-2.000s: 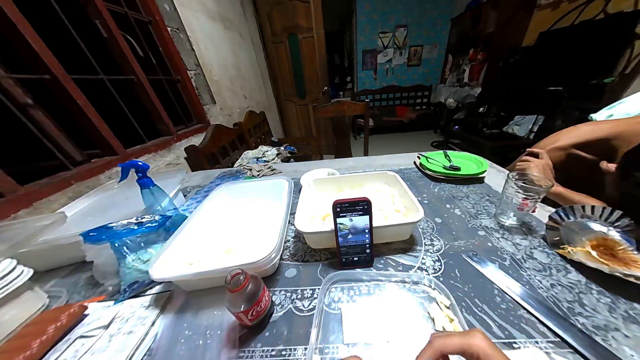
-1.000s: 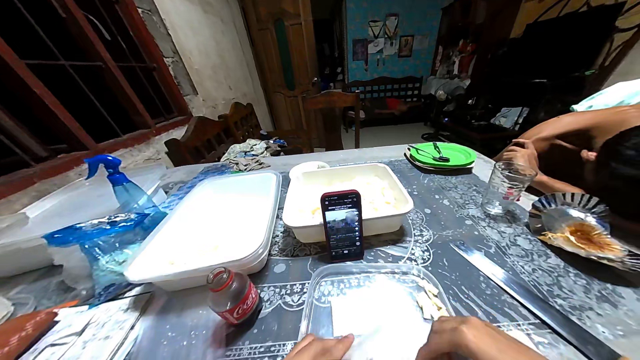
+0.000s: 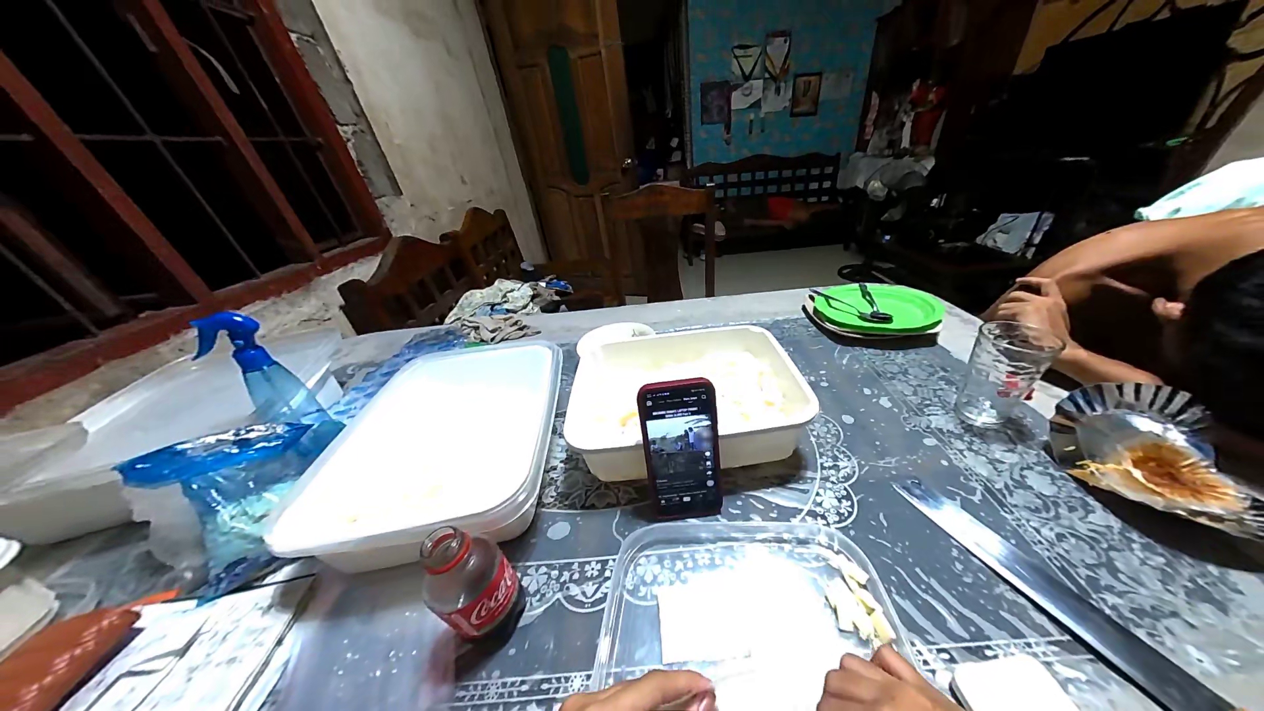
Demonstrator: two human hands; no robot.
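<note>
My left hand is at the bottom edge, over the near part of a clear plastic container; its fingers are bent, and glare hides what lies at the fingertips. My right hand lies at the container's near right, fingers curled, just below a row of pale strips. A white sheet or wrapper lies in the container, partly washed out by light. Whether either hand pinches anything is not clear. Behind the container a phone in a red case stands upright against a cream tub.
A Coca-Cola bottle, a lidded white tub and a blue spray bottle stand left. Right are a long metal ruler or blade, a drinking glass, a foil-like plate, green plates and a person's arm.
My left hand, barely visible two seconds ago, has come into view at the container's near side. My right hand has stayed by its near right corner.
</note>
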